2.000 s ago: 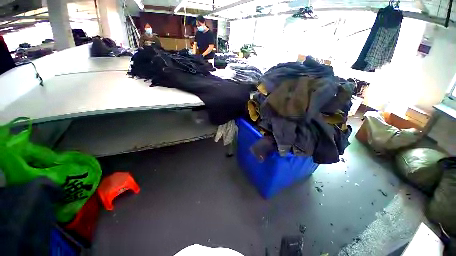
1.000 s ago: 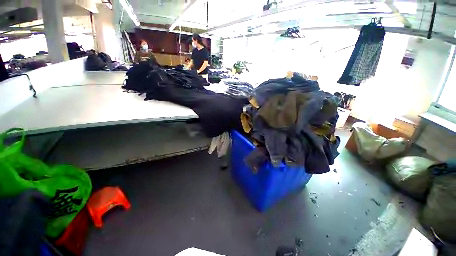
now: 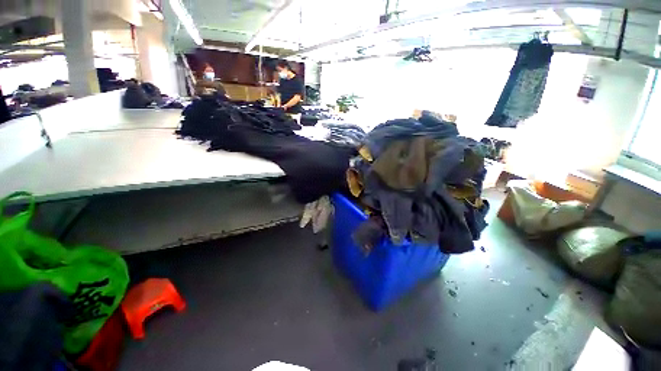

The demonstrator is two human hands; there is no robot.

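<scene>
Neither of my hands is in the picture. A blue bin (image 3: 388, 272) stands on the grey floor ahead, heaped above its rim with denim jackets (image 3: 427, 185). The jackets are dark blue and brown, with tan patches showing at the left and right of the heap. Dark garments (image 3: 239, 123) lie piled on the white worktable (image 3: 138, 159), and some dark cloth hangs over its edge beside the bin.
A red stool (image 3: 153, 304) and a green bag (image 3: 72, 282) are at the lower left. Sacks (image 3: 594, 246) and an open carton lie at the right. Two masked people (image 3: 290, 87) are behind the table. A dark garment (image 3: 522, 83) hangs at the upper right.
The view has shifted, so the bin, stool and bag appear lower and further left than two seconds ago. The bin and its heap look otherwise the same.
</scene>
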